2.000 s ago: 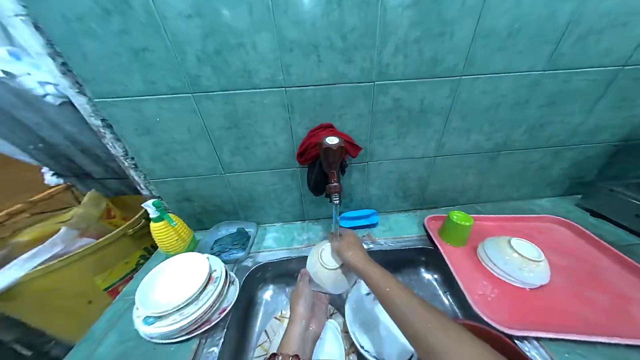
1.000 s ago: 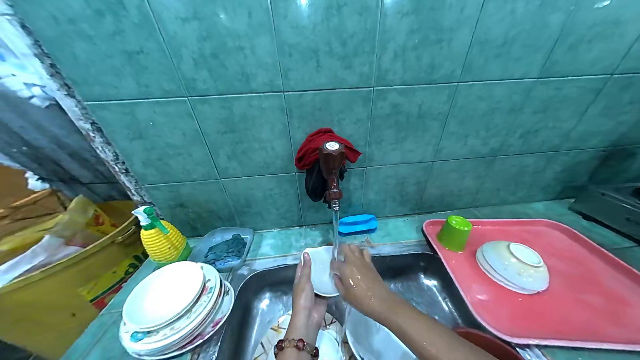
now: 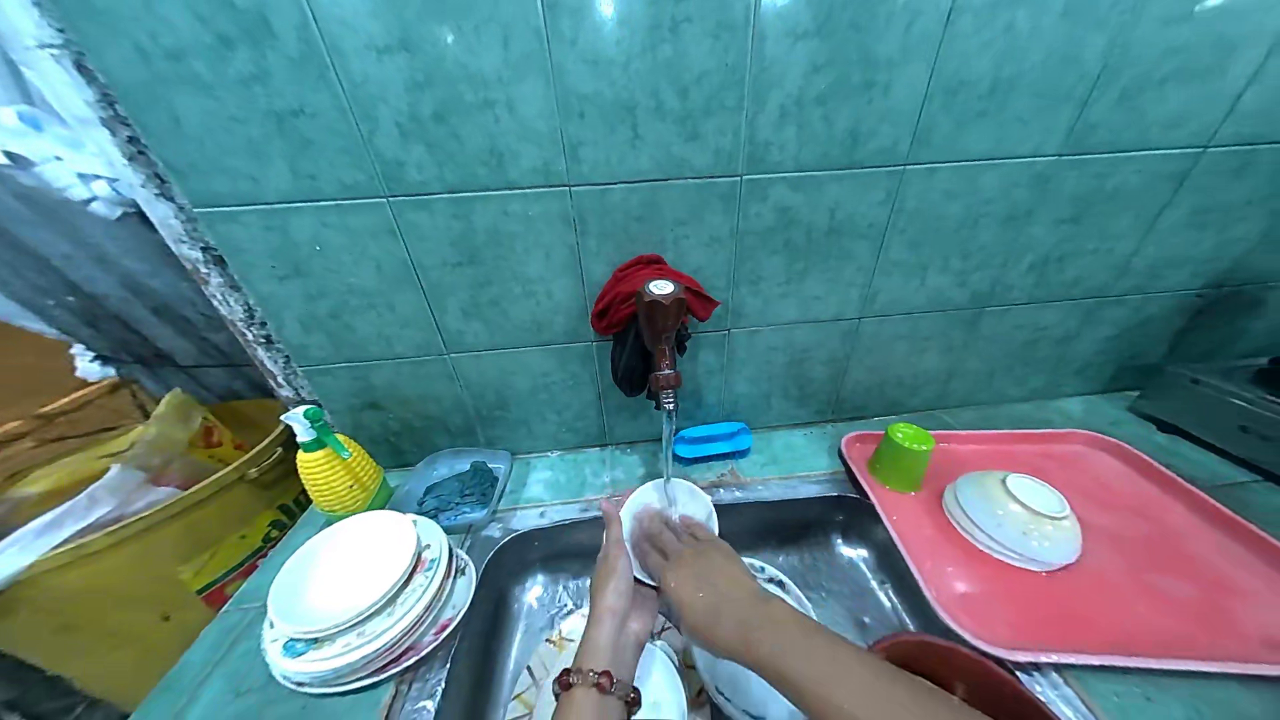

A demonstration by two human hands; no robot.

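Observation:
A small white bowl [image 3: 648,498] is held by my left hand [image 3: 620,595], which wears a beaded bracelet, under the running brown faucet [image 3: 662,340]. My right hand [image 3: 695,575] rests with its fingers inside the bowl, in the stream. Below both hands, the steel sink [image 3: 530,600] holds white dishes and a patterned plate; my forearms hide part of them. A red bowl [image 3: 950,670] shows at the sink's lower right. Left of the sink stands a stack of plates [image 3: 345,575].
A pink tray [image 3: 1140,610] carries a green cup [image 3: 902,458] and upturned bowls [image 3: 1015,520]. A blue brush [image 3: 713,440] lies behind the sink. A yellow spray bottle [image 3: 340,470], a plastic container with a cloth [image 3: 458,490] and a yellow bin [image 3: 110,600] are at left.
The bowl in my left hand, earlier tilted with its underside showing, now has its inside facing up under the water. My right hand has moved from the bowl's side into it.

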